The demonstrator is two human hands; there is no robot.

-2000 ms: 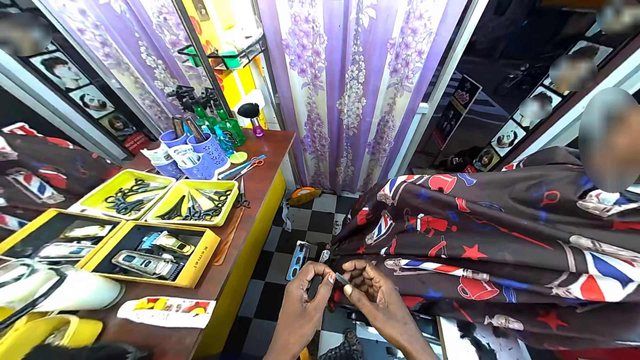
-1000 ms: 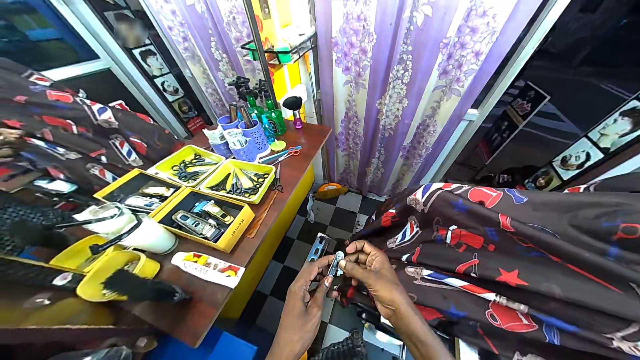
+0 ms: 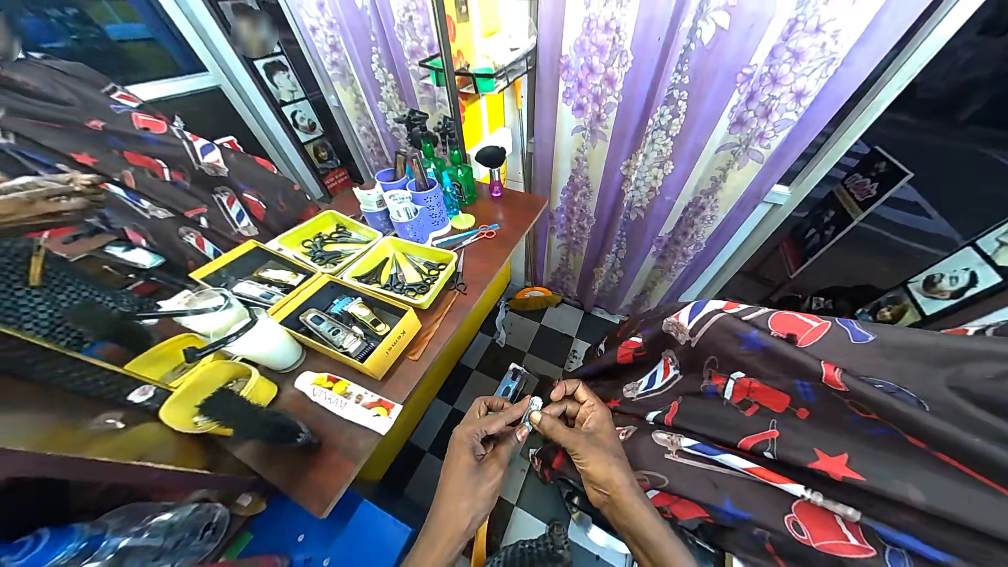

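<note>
My left hand [image 3: 482,441] and my right hand [image 3: 583,433] meet at the lower middle, fingertips together. Pinched between both sets of fingers is a small whitish and dark object [image 3: 534,405], too small to name surely. Just beyond the fingers shows a blue and dark item [image 3: 512,383]; whether a hand touches it, I cannot tell. Right of my right hand spreads a dark barber's cape [image 3: 787,425] printed with barber poles and stars. To the left, on the counter, a yellow-edged box [image 3: 399,339] holds hair clippers [image 3: 335,329].
The wooden counter [image 3: 504,228] carries yellow trays [image 3: 449,272] of scissors, a white tube [image 3: 346,400], a white jar [image 3: 272,346], a black brush [image 3: 256,421], green spray bottles [image 3: 461,177] and a mirror behind. A floral curtain [image 3: 583,157] hangs beyond the checkered floor [image 3: 472,358].
The view has swung toward the counter. My fingers have shifted on the small object, a dark piece two seconds ago, with a whitish part showing since one second ago.
</note>
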